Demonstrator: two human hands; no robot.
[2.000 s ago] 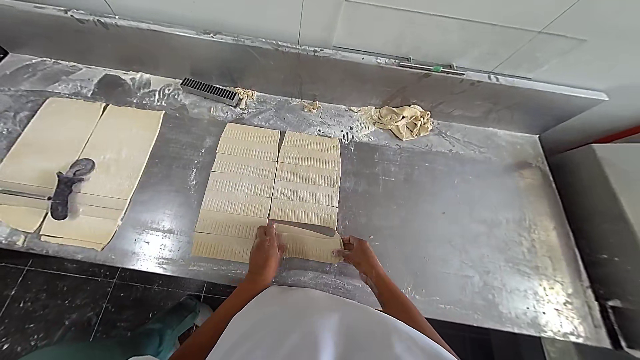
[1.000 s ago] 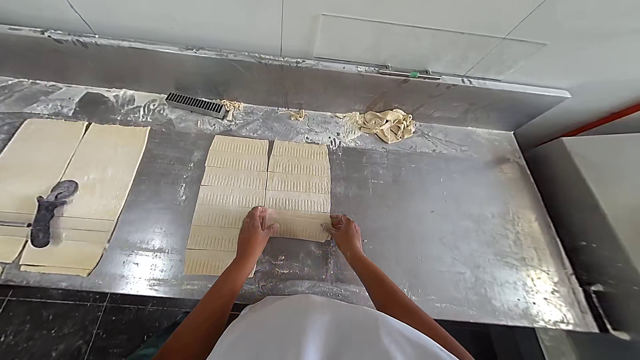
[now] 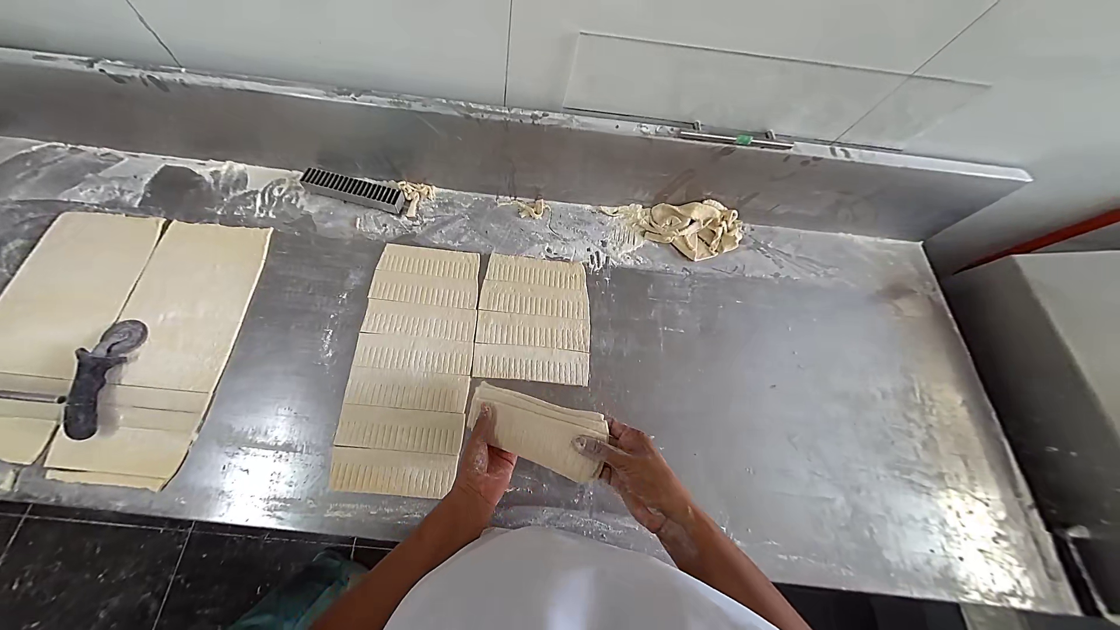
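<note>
Both my hands hold a small stack of rectangular dough pieces [image 3: 538, 430] above the steel worktop. My left hand [image 3: 486, 459] grips its left end, with the thumb on top, and my right hand [image 3: 639, 468] grips its right end. Behind and to the left of the stack lie two columns of dough rectangles scored with short slits: a longer left column [image 3: 409, 357] and a shorter right column [image 3: 532, 332]. At the left are two wide plain dough sheets [image 3: 188, 297], cut across near the front, with a dark-handled wheel cutter [image 3: 85, 394] resting on them.
Along the back of the floury steel worktop [image 3: 770, 420] lie a slotted metal cutter [image 3: 353, 190], small dough scraps [image 3: 417, 194] and a larger heap of dough trimmings [image 3: 693, 229]. A raised steel backsplash [image 3: 437, 144] runs behind. A grey box-like unit [image 3: 1050, 350] stands at the right.
Scored pieces that lay at the front of the right column are gone from the worktop there. My hands, which were at that column's front, now hold a stack raised and tilted.
</note>
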